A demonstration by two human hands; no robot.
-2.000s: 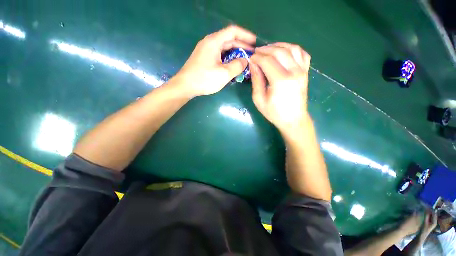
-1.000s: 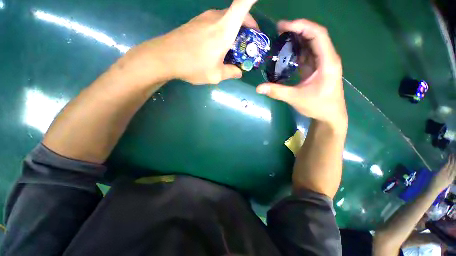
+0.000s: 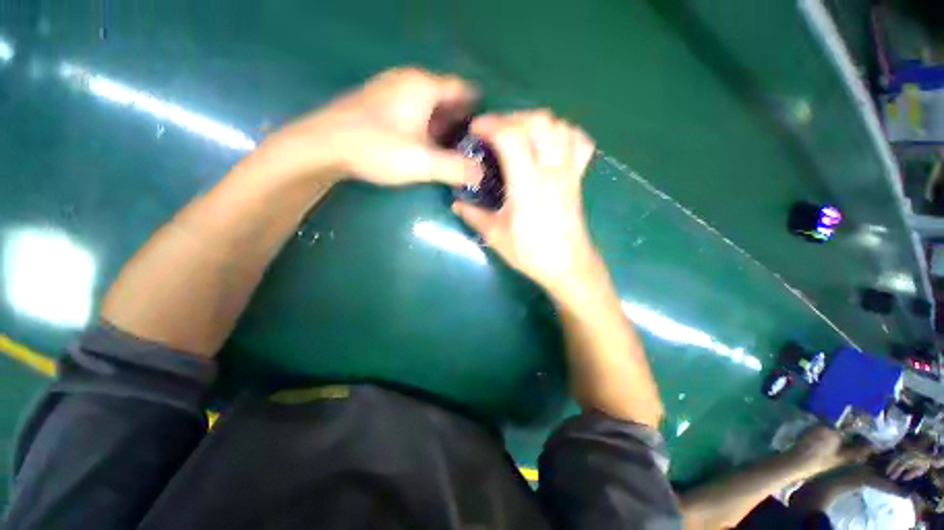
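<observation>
My left hand [image 3: 399,129] and my right hand [image 3: 533,186] meet above the glossy green bench [image 3: 404,300], near the upper middle of the view. Between them they hold a small dark round light unit [image 3: 482,174]. The left thumb lies on the unit's face and the right fingers wrap its far and right side. The halves look close together, but blur and the fingers hide the joint and most of the unit. No wires can be made out.
A lit unit [image 3: 815,222] stands on the darker green strip at the right. More units [image 3: 792,370] lie beside a blue bin [image 3: 854,383] at the lower right. Another person's forearm [image 3: 761,484] reaches in there. A pale seam [image 3: 725,238] crosses the bench.
A second ago the blue board and black housing were held apart, one in each hand. Now the hands are together around one dark unit, with the right hand moved left and slightly down.
</observation>
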